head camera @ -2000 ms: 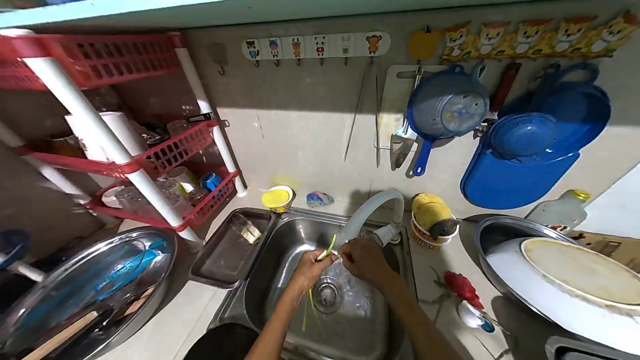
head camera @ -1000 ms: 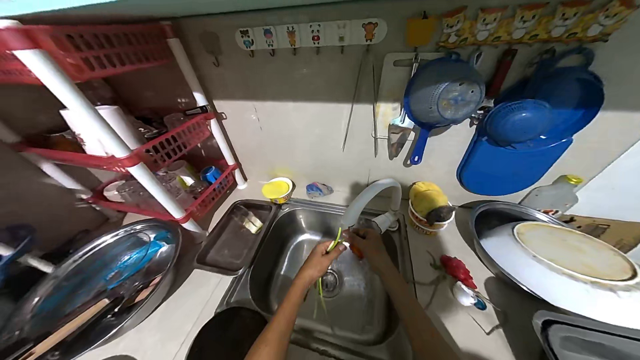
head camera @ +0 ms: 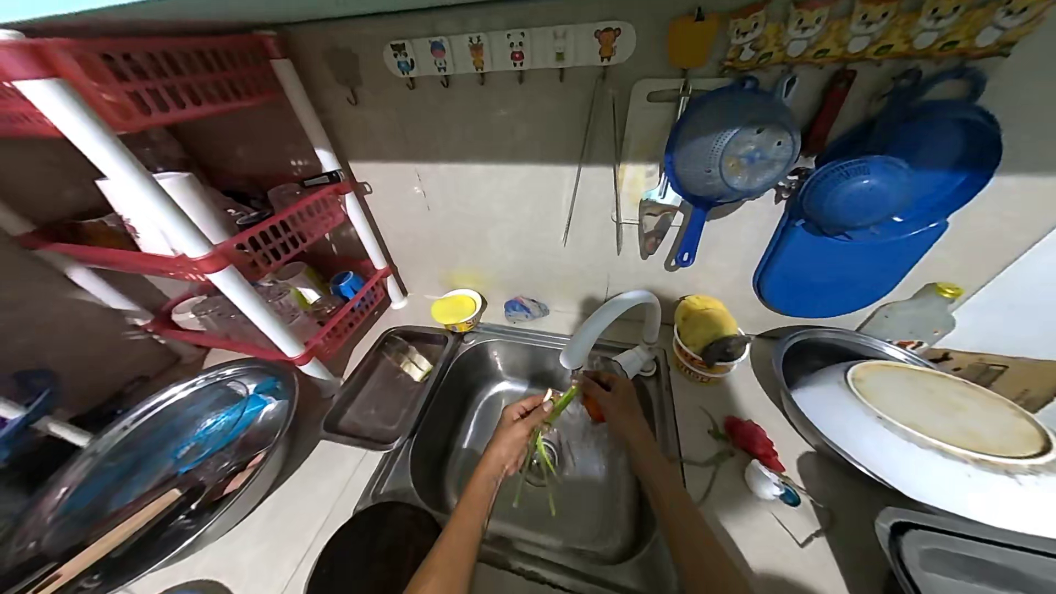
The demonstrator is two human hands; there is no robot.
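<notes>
Over the stainless steel sink (head camera: 487, 396), my left hand (head camera: 520, 425) is closed around a small bunch of green stalks (head camera: 544, 462), whose thin ends hang toward the drain. My right hand (head camera: 606, 400) is just right of it, its fingertips at the top of the stalks. Something orange-red (head camera: 592, 408), perhaps a chili or tomato, shows below the right fingers; whether they grip it is hard to tell. The white curved faucet (head camera: 606, 322) stands above both hands, and water seems to fall beside them. A pale cut piece (head camera: 408, 359) lies in the dark tray (head camera: 363, 412).
Left are a red plastic rack (head camera: 305, 247) and a large metal basin (head camera: 276, 445). Behind the sink stand a yellow tub (head camera: 456, 309) and a bucket with yellow sponge (head camera: 705, 322). A red flower-like item (head camera: 752, 441) and a white enamel basin (head camera: 817, 404) are right; blue strainers (head camera: 730, 144) hang above.
The stalks now hang lower and more spread under my hands. My right hand has moved slightly away from my left, and the orange-red thing shows below its fingers.
</notes>
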